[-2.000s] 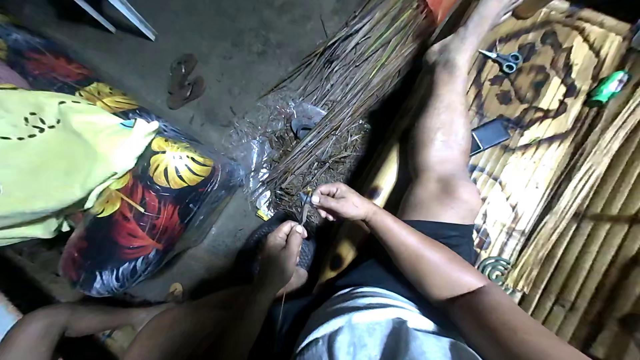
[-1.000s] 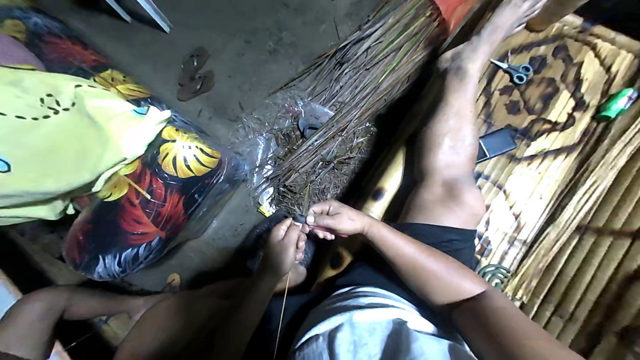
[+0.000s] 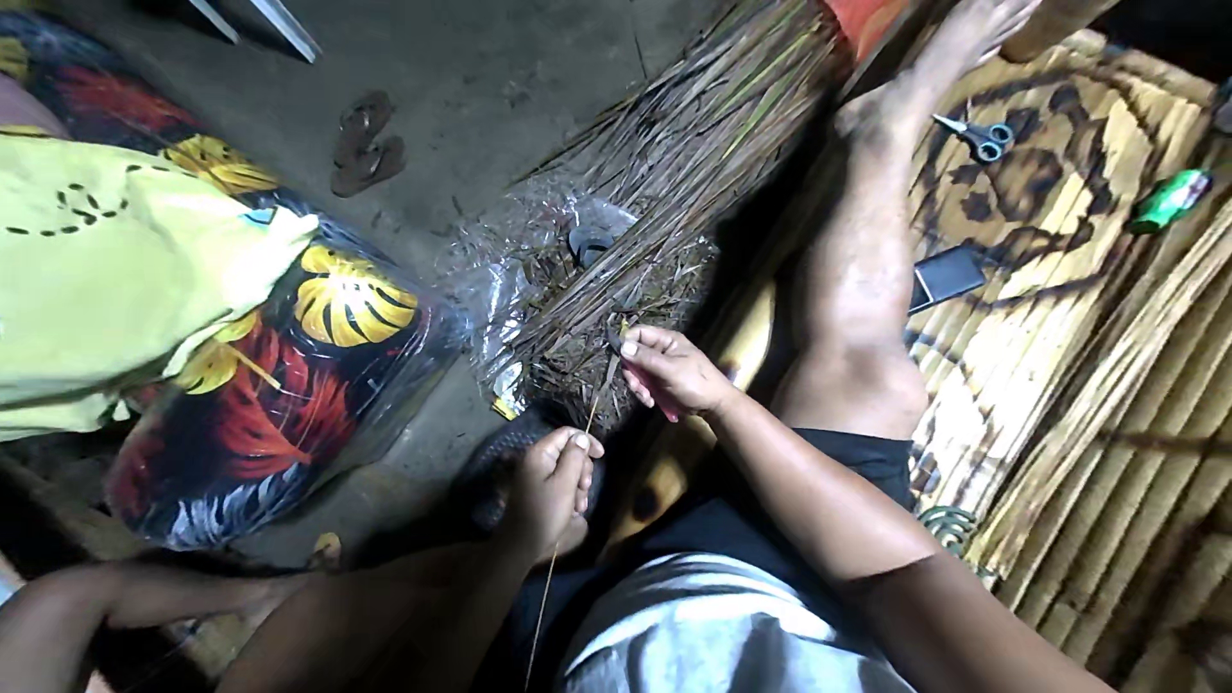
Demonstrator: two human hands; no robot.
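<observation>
My left hand (image 3: 553, 476) pinches a thin plant strip (image 3: 545, 602), which hangs below it towards my lap and runs up towards the other hand. Up and to the right, my right hand (image 3: 674, 371) is closed around a small dark tool, perhaps a knife, with the strip's upper end near it. Most of the tool is hidden by my fingers. Beyond my hands, a bundle of long dry stalks (image 3: 703, 144) slants over a heap of plant scraps (image 3: 664, 289) on clear plastic (image 3: 500, 298).
Scissors (image 3: 982, 138), a dark phone-like object (image 3: 948, 279), a green item (image 3: 1171, 200) and a green coil (image 3: 948, 527) lie on the bamboo bench (image 3: 1039, 318) at right. Brown slippers (image 3: 366, 154) are on the floor. A floral cushion (image 3: 289, 423) under yellow cloth (image 3: 115, 279) is at left.
My hands were close together one second ago. Now they are apart, the right one further up and right, with the strip stretching between them.
</observation>
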